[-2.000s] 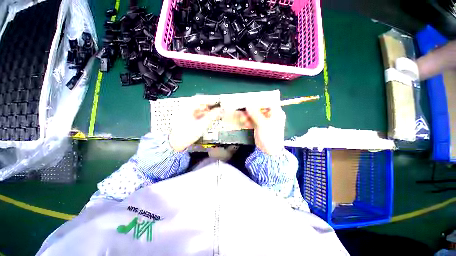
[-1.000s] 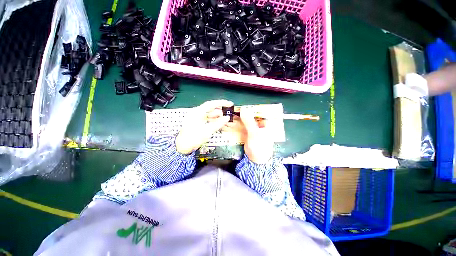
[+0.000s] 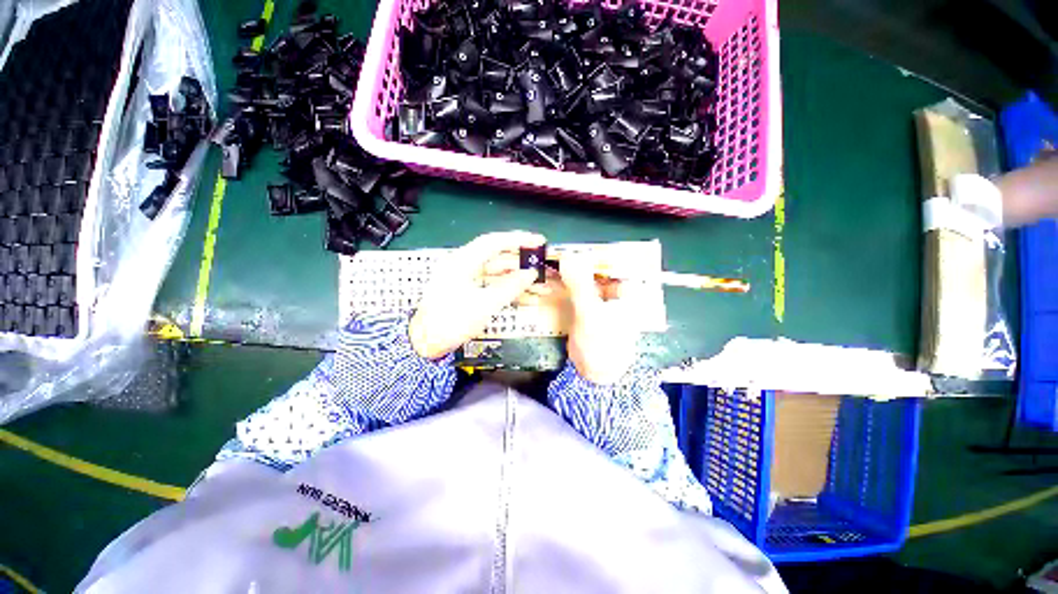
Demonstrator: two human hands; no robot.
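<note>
My left hand (image 3: 470,292) holds a small black plastic part (image 3: 533,262) between its fingertips, above the perforated board (image 3: 381,282). My right hand (image 3: 594,311) holds a slim pale pen-like tool (image 3: 703,281) whose orange-yellow end points right. The tool's working end is near the right side of the black part; whether it touches cannot be told. Both hands look overexposed, and the single fingers are hard to make out.
A pink basket (image 3: 557,186) full of black parts stands ahead. A loose heap (image 3: 337,174) lies left of it, beside a packed tray (image 3: 41,186) in clear film. Rightward are a wrapped cardboard bundle (image 3: 955,290), another person's hand (image 3: 1030,192) and a low blue basket (image 3: 841,540).
Over the two seconds, my hands came closer together and the black part became visible at my left fingertips. Since one second ago, the tool's outer end has tilted slightly downward.
</note>
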